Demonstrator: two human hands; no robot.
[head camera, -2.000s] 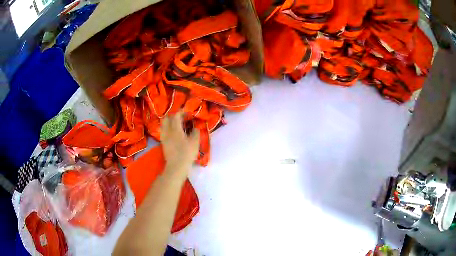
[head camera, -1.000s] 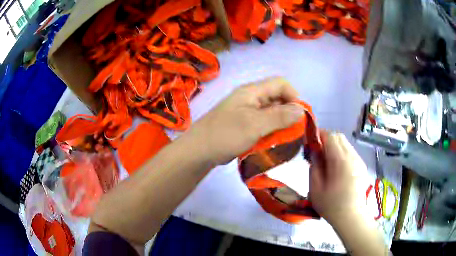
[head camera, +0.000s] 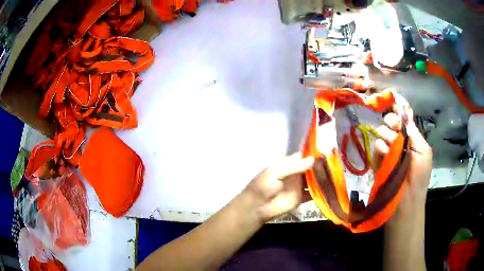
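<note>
An orange side band loop with a dark brown strip inside is held up and spread open at the right of the view. My left hand grips its left side with thumb and fingers. My right hand holds its upper right side. Red and yellow handled scissors lie on the table behind the loop and show through its opening. The brightly lit needle area of the sewing machine is just beyond the loop.
A carton full of orange loops stands at the upper left. A stack of orange panels and clear plastic bags with orange pieces lie at the left. Orange binding tape runs at the upper right.
The view has shifted right. The hands and loop have moved toward the machine, and the loop is now held wide open. Earlier, my left hand was at the carton's loops.
</note>
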